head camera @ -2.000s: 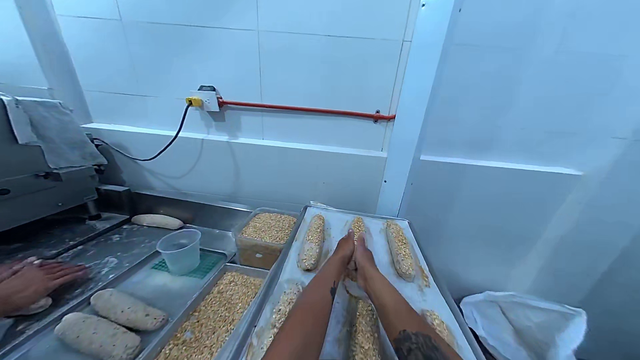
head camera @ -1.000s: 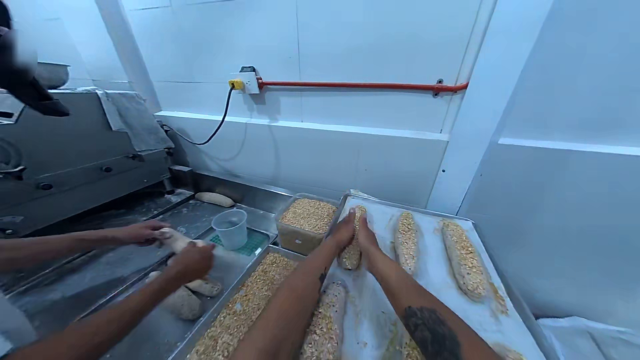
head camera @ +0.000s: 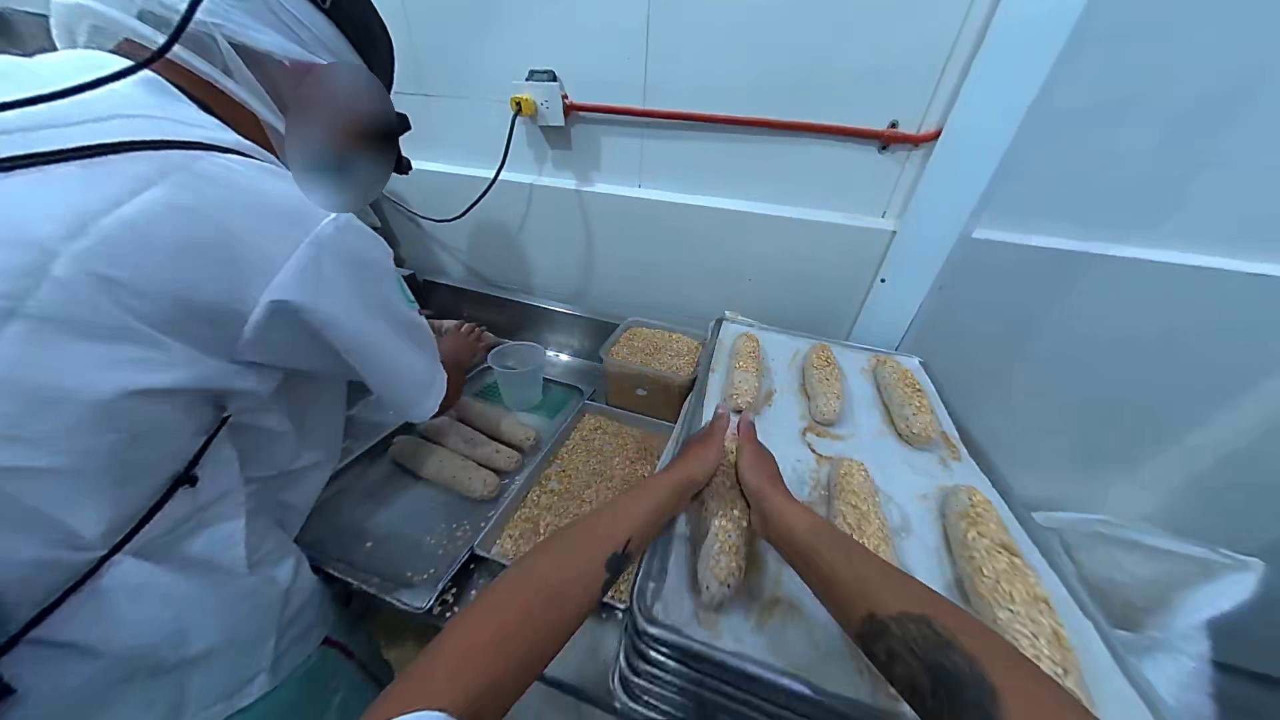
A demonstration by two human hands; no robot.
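Note:
My left hand [head camera: 708, 448] and my right hand [head camera: 757, 462] cup the far end of an oat-coated dough loaf [head camera: 724, 545] from both sides, at the left of a paper-lined baking tray [head camera: 790, 620]. Just beyond my fingertips lies another coated loaf [head camera: 744, 372]. Further coated loaves lie to the right: one at the back middle [head camera: 823, 384], one at the back right [head camera: 906, 400], one partly behind my right forearm [head camera: 860, 508] and a large one at the right edge [head camera: 1005, 570]. My palms and the loaf part between them are mostly hidden.
Left of my tray stand a tray of loose oat flakes [head camera: 590, 475], a plastic tub of flakes [head camera: 652, 365], and a metal tray [head camera: 385, 540] with uncoated loaves [head camera: 445, 467] and a clear cup [head camera: 518, 374]. A co-worker in white [head camera: 200, 300] leans over the left side. A plastic bag [head camera: 1150, 590] is at right.
My hands have moved from a back-row loaf to the near-left loaf. The co-worker, earlier seen mostly as arms, now leans into view, and more uncoated loaves lie on the metal tray. The view has shifted.

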